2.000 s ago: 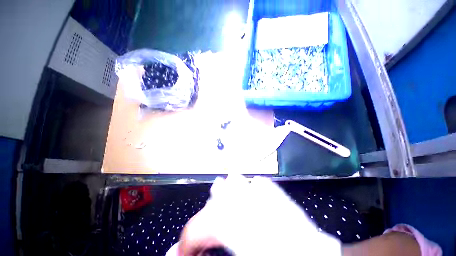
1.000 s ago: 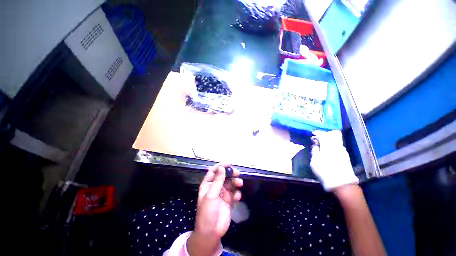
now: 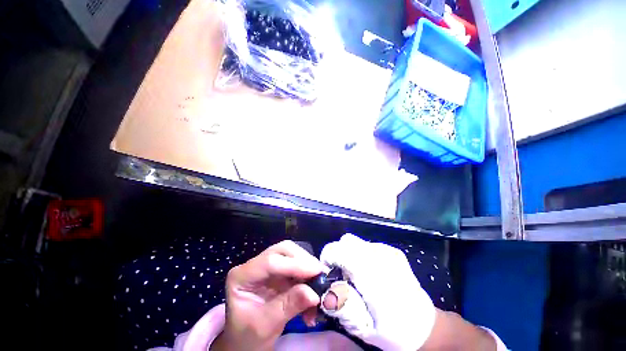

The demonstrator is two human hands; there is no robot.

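Observation:
My left hand (image 3: 271, 291) is bare and holds a small black moulded part (image 3: 325, 280) between thumb and fingertips. My right hand (image 3: 381, 295) wears a white glove with a bare thumb tip showing, and its fingers are on the same part. Both hands are together above the lap, in front of the bench edge. Whether the right hand also holds a tool is hidden. A clear plastic bag (image 3: 278, 51) of black parts lies open on the cardboard sheet (image 3: 165, 116).
The blue bin (image 3: 429, 140) holds tiny silvery pieces and a white sheet. A red-orange bin (image 3: 460, 26) is behind it. A metal frame post (image 3: 506, 144) stands at the right. A red basket (image 3: 75, 218) is low at the left. A small dark piece (image 3: 350, 146) lies on the cardboard.
My gloved right hand has moved from beside the blue bin down to my left hand and now touches the black part. The view has shifted closer to the bench.

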